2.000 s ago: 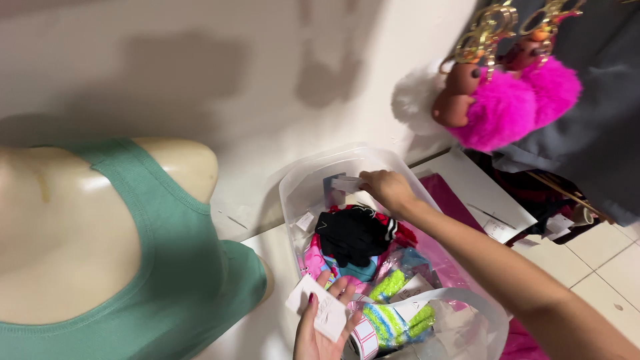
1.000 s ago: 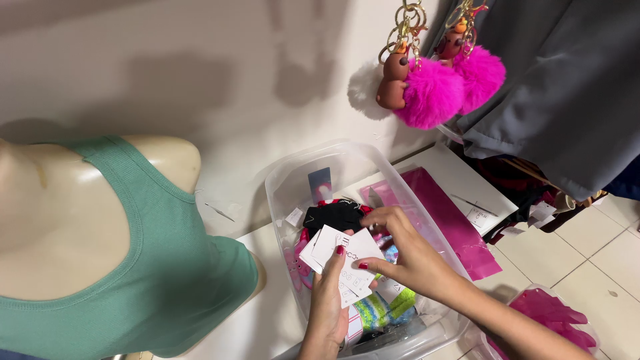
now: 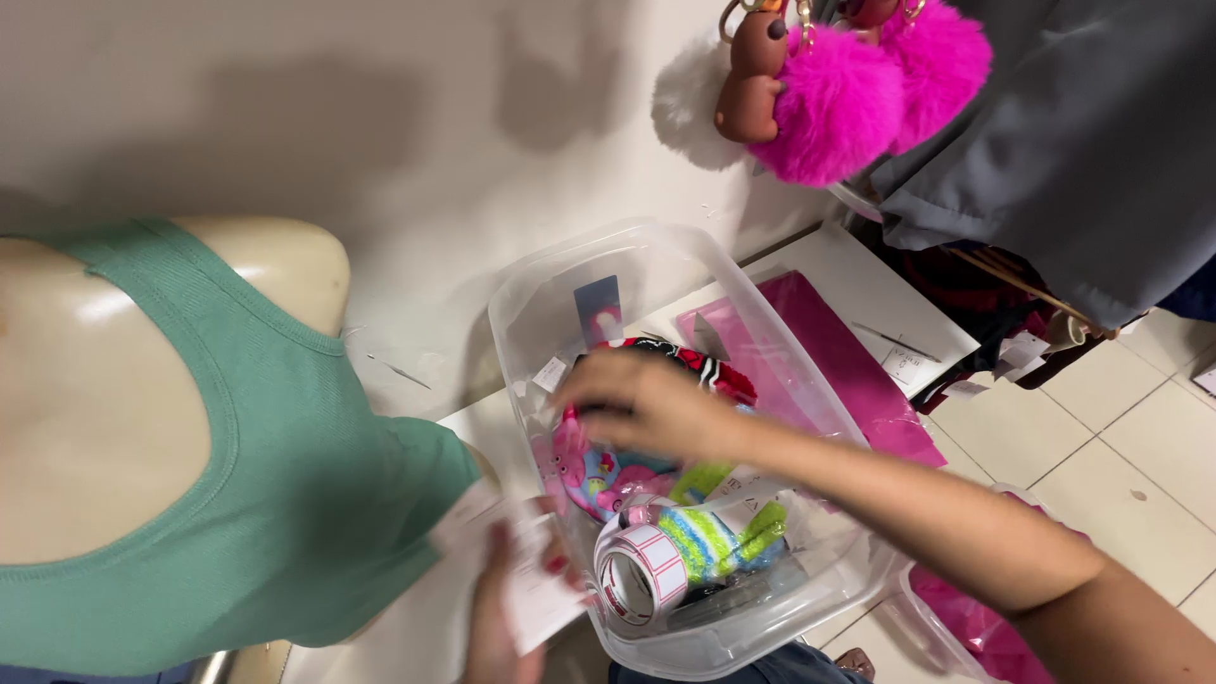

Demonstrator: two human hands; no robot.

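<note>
My left hand [image 3: 518,579] holds white cards [image 3: 537,570] beside the near left side of a clear plastic bin [image 3: 703,655]; both are blurred. Over the bin's contents is my right hand [image 3: 655,404], blurred by motion, with dark material under its fingers; whether it grips this is unclear. Inside the bin lie pink patterned fabric [image 3: 570,456], red and black fabric [image 3: 731,380], green, white and blue striped fuzzy items [image 3: 708,541] and a roll of white labels with red borders [image 3: 641,575]. A blue card [image 3: 598,309] leans on the bin's back wall.
A mannequin in a green tank top [image 3: 285,456] stands at the left. Keychains with magenta pompoms [image 3: 836,104] hang above, beside dark grey garments [image 3: 1064,142]. Magenta plastic [image 3: 845,380] lies on the white surface right of the bin. A second container [image 3: 969,617] is at lower right.
My right hand has left the cards and moved over the bin's contents. The cards in my left hand have moved left, away from above the bin.
</note>
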